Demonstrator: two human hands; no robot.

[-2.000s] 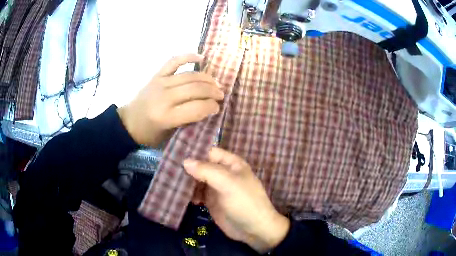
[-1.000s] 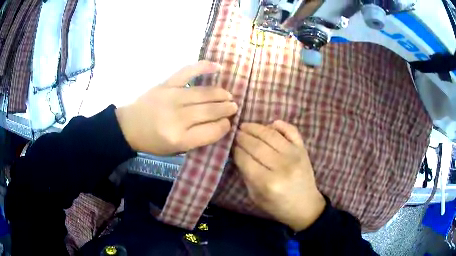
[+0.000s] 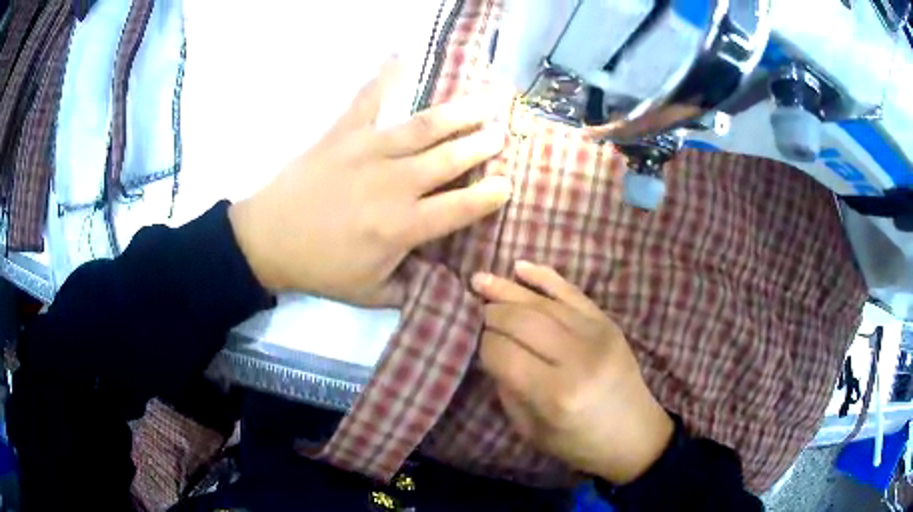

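Observation:
A plaid strip [image 3: 412,365] runs from the machine's needle area down over the table's front edge. A wide plaid panel [image 3: 701,280] lies to its right, under the machine head. My left hand [image 3: 375,195] lies flat on the strip, fingers spread, fingertips close to the seam line just below the presser foot [image 3: 551,98]. My right hand [image 3: 566,375] rests on the panel with curled fingers, thumb and index fingertips at the seam beside the strip. Whether its fingers pinch cloth is hidden. The strip's lower end hangs against my dark clothing.
The white sewing machine head [image 3: 641,50] covers the upper right. Plaid strips with pale backing and dark threads [image 3: 140,110] lie at the far left. A measuring scale [image 3: 290,378] runs along the table's front edge. More plaid cloth [image 3: 175,450] shows below table level.
My left hand has moved up toward the presser foot and its fingers have spread flat. My right hand has moved from the strip's lower part onto the panel by the seam. The view has shifted.

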